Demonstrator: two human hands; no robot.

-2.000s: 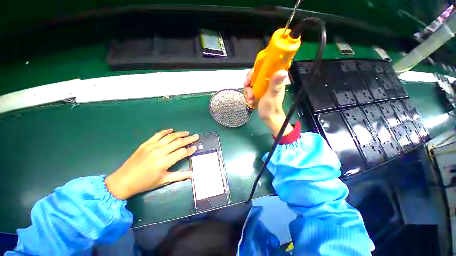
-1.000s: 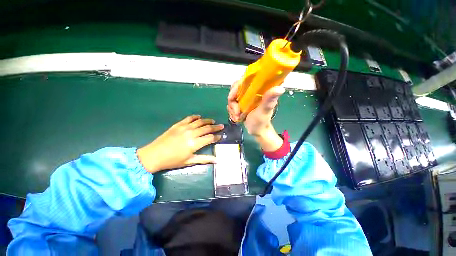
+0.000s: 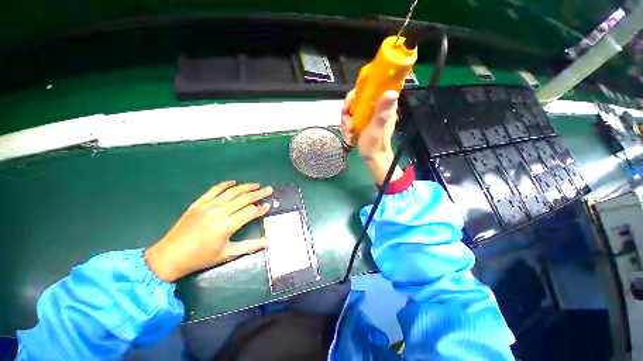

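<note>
A phone body (image 3: pixel 290 243) with a dark top end and a white middle lies flat at the front edge of the green bench. My left hand (image 3: pixel 215 229) rests on the bench, with its fingertips on the phone's top end and left edge. My right hand (image 3: pixel 374 127) is closed around the yellow-orange electric screwdriver (image 3: pixel 383 79), held above the bench beyond the phone. The screwdriver's lower end is at the right rim of the round speckled screw dish (image 3: pixel 319 153); its bit tip is too small to make out.
A glossy black compartment tray (image 3: pixel 493 158) with black covers is at the right. The screwdriver cord (image 3: pixel 372 215) hangs down beside my right wrist. Beyond the white strip (image 3: pixel 211 121) lies a long black tray (image 3: pixel 247 76) with a phone (image 3: pixel 315 65) at it.
My right hand and the screwdriver were over the phone's top end one second ago and are now at the dish. My left hand stays on the phone. The camera view has shifted.
</note>
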